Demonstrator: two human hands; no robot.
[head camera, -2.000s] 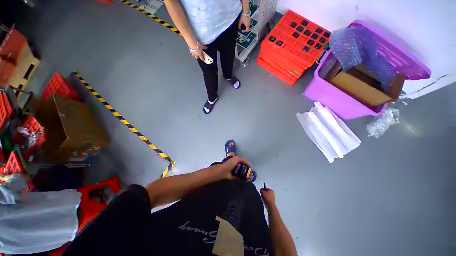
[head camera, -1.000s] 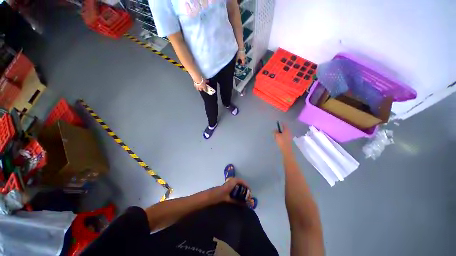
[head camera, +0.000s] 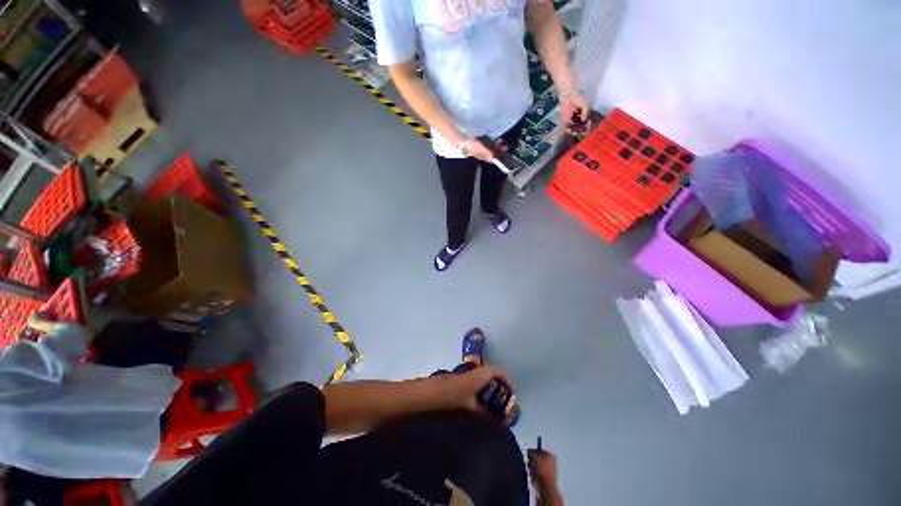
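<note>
My left hand (head camera: 481, 385) is near the bottom middle, in front of my dark clothing, its fingers around a small black unit (head camera: 496, 397). The unit's face shows small light marks. My right hand (head camera: 542, 467) is low at the bottom edge, to the right of my left hand, and holds a thin black tool (head camera: 539, 445) that points up. The two hands are apart. Most of my right forearm is cut off by the lower edge.
A person (head camera: 464, 79) stands ahead holding a phone and a small dark thing. Red compartment trays (head camera: 605, 188) are stacked beside a purple tub (head camera: 720, 295); white sheets (head camera: 682, 348) lie on the floor. Left are a carton (head camera: 203, 252), red stool (head camera: 209, 405) and seated person (head camera: 84, 410).
My right hand has come back from its forward reach to low beside my body, still with the tool. The standing person has raised both hands. The view has shifted.
</note>
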